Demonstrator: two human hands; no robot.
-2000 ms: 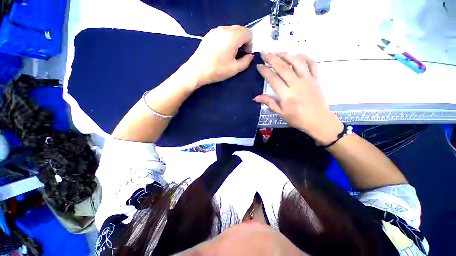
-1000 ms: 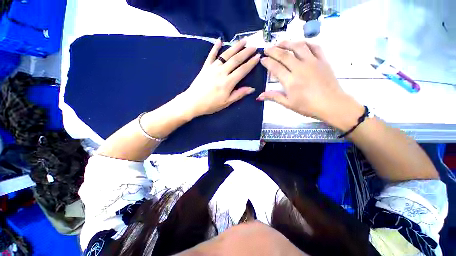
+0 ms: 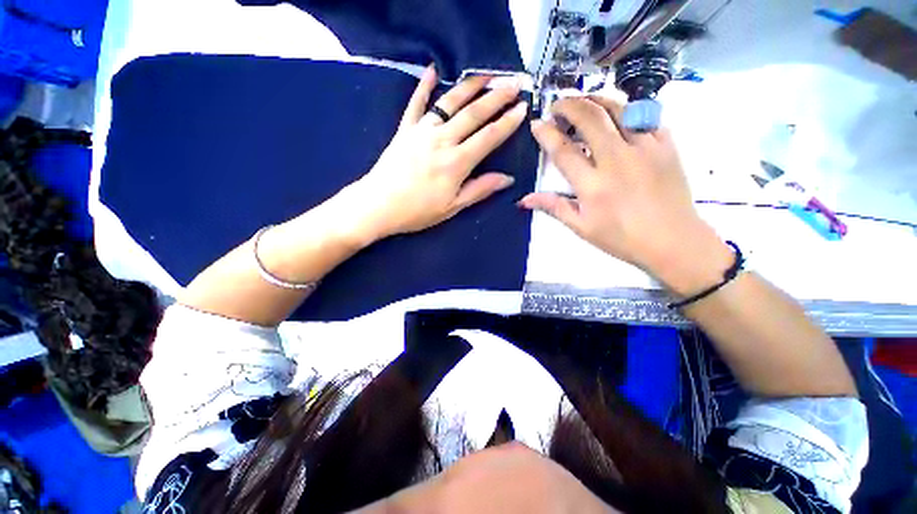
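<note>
A large navy panel [image 3: 241,151] lies flat on a white panel [image 3: 126,246], whose pale rim shows at the left and front. My left hand [image 3: 432,166] lies flat on the navy panel, fingers spread, tips near its upper right edge. My right hand [image 3: 623,186] is at the panel's right edge, fingertips close to the presser foot [image 3: 540,92]; whether it pinches the fabric is unclear. The sewing machine's round attachment [image 3: 642,85], with a grey-blue knob, is just above my right hand. A second navy piece [image 3: 432,30] lies behind.
Slim snips with pink and blue handles [image 3: 816,213] lie on the white table to the right. A measuring tape strip [image 3: 603,305] runs along the table's front edge. Dark patterned garments [image 3: 90,331] and blue bins [image 3: 40,45] are at the left.
My left hand has gone from bunched fingers at the edge to lying flat. More of the machine head shows at the top. The table view has shifted down, with the snips and tape lower.
</note>
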